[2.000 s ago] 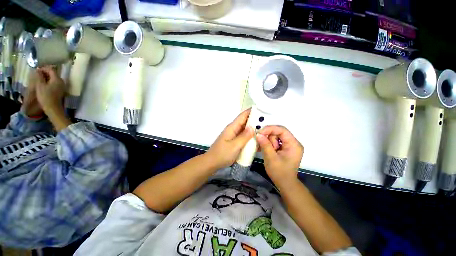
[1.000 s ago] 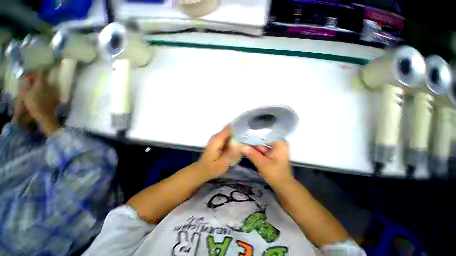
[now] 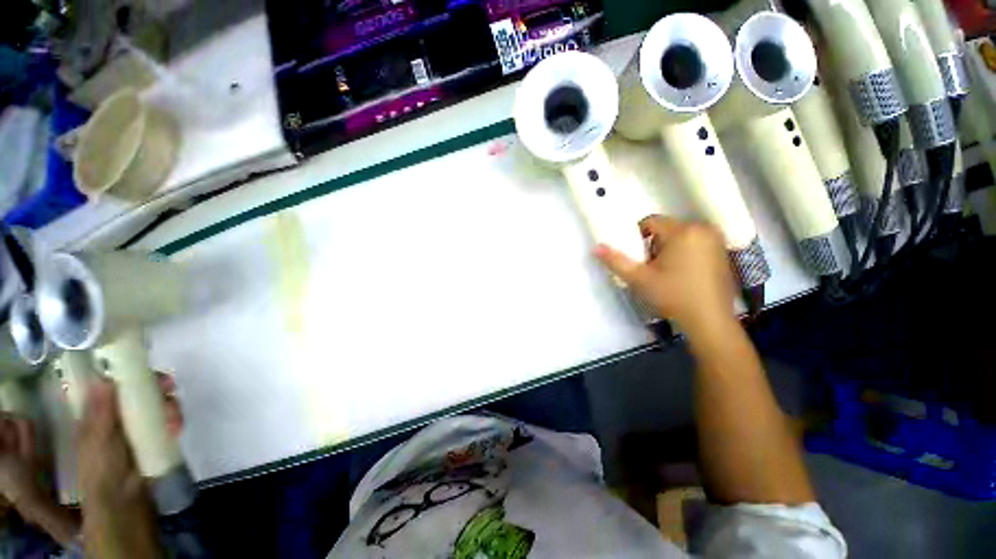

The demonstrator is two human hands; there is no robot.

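Cream hair dryers with silver-grey front rings lie on the white work surface. My right hand (image 3: 683,273) lies over the lower handle of the nearest dryer in the right group (image 3: 614,213), its thumb across the handle; two dark dots show on the handle above it. My left hand (image 3: 104,442) is at the far left edge, closed round the handle of another dryer (image 3: 140,409). That dryer is blurred and tilted, its ring facing me. Part of the left palm is hidden by the handle.
More dryers (image 3: 704,164) stand in a row to the right, with black cords at the far right. Dark printed boxes (image 3: 382,66) and a cream bowl (image 3: 109,142) are behind the green-edged work surface (image 3: 437,273). Another person's hand (image 3: 16,459) shows at the left edge.
The view has swung right. My hands have parted: the right has moved to the right-hand row of dryers, the left to the left and taken hold of a dryer. No dryer remains between my hands.
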